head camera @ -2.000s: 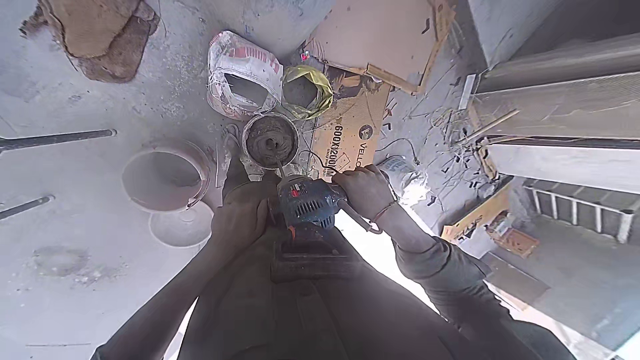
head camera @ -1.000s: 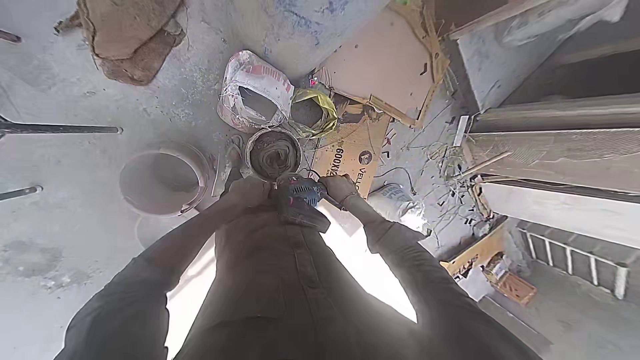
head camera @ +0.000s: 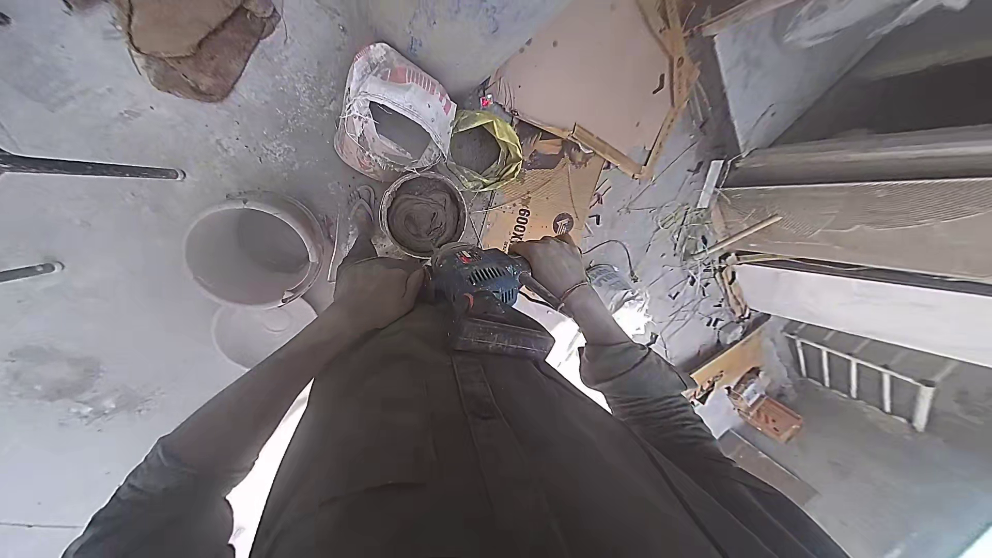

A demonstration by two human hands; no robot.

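A blue and black power mixer (head camera: pixel 484 279) is held level with my waist. My left hand (head camera: pixel 380 288) closes round its grip on the left side, and my right hand (head camera: pixel 552 263) round the one on the right. Just beyond the tool stands a round bucket (head camera: pixel 463 203) of thick grey-brown mortar (head camera: pixel 423 214) with a swirled surface. The lower end of the mixer is hidden, so whether it reaches into the mortar cannot be told.
Past the bucket stand an open white sack (head camera: pixel 434 101) and a yellow bag (head camera: pixel 510 147). A large pale bucket (head camera: pixel 306 225) is at the left. Flat cardboard (head camera: pixel 535 194), a boxed panel (head camera: pixel 597 70) and scattered scraps lie to the right. Burlap (head camera: pixel 201 46) lies at the upper left.
The mixer and both hands have come back nearer to my body since one second ago, when they were closer to the mortar bucket. Both hands still hold the tool.
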